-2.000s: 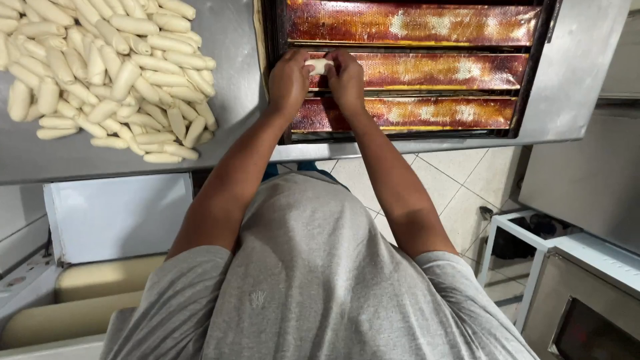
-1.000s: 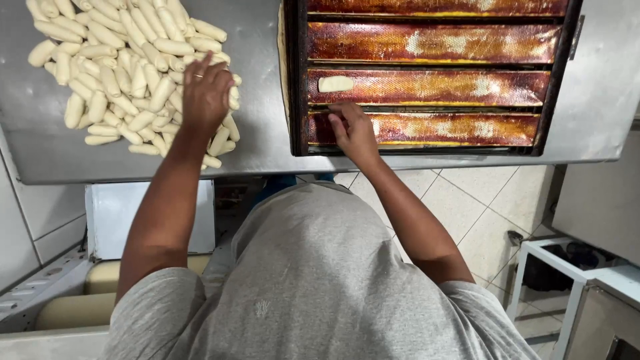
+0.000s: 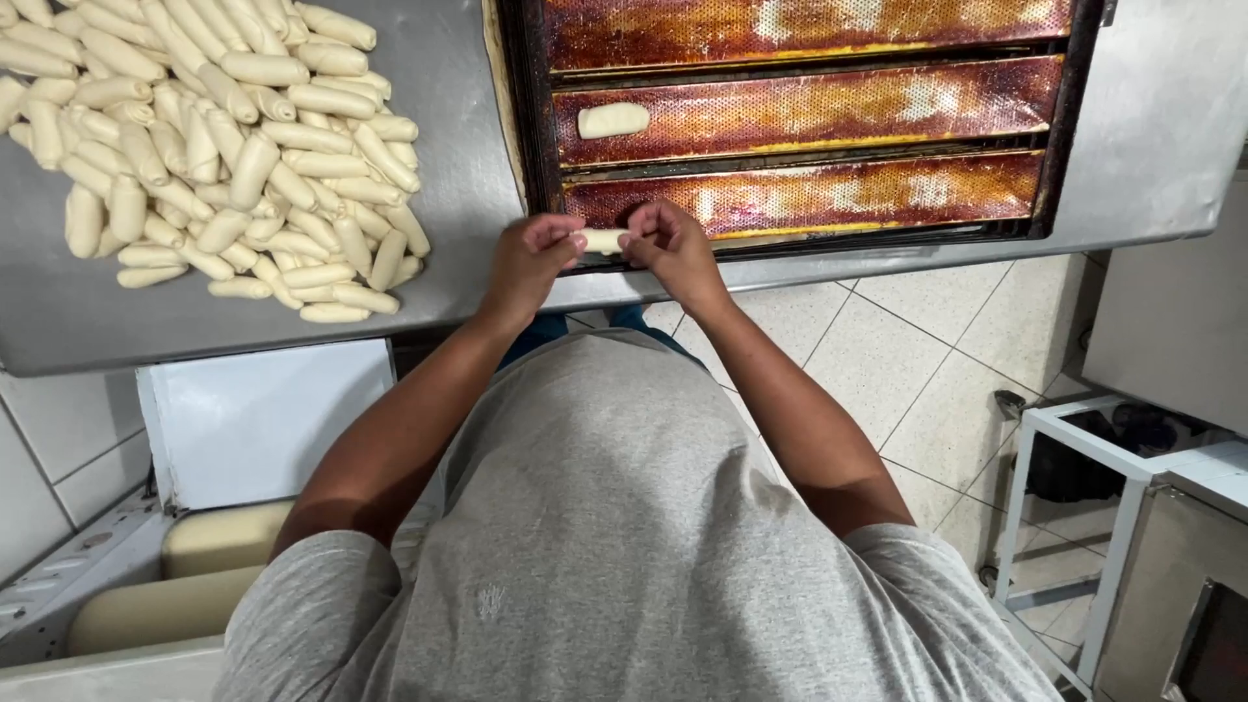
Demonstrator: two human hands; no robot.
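Observation:
A small roll of raw dough [image 3: 602, 241] is held by its two ends, my left hand [image 3: 536, 255] at one end and my right hand [image 3: 671, 249] at the other. Both hands are over the near left edge of a dark-framed baking tray [image 3: 809, 190] with perforated, browned channels. Another dough piece [image 3: 613, 120] lies at the left end of the channel second from the near edge. Left of the tray, a large heap of dough rolls [image 3: 253, 166] rests on the metal table.
The steel table [image 3: 458, 283] runs across the front. Below it at left are a white panel [image 3: 268, 424] and a machine with pale rollers [image 3: 175, 604]. A white metal frame [image 3: 1121, 458] stands on the tiled floor at right.
My left hand has come from the heap of dough to the tray, and a dough roll is now between both hands. The piece in the channel was between my hands two seconds ago.

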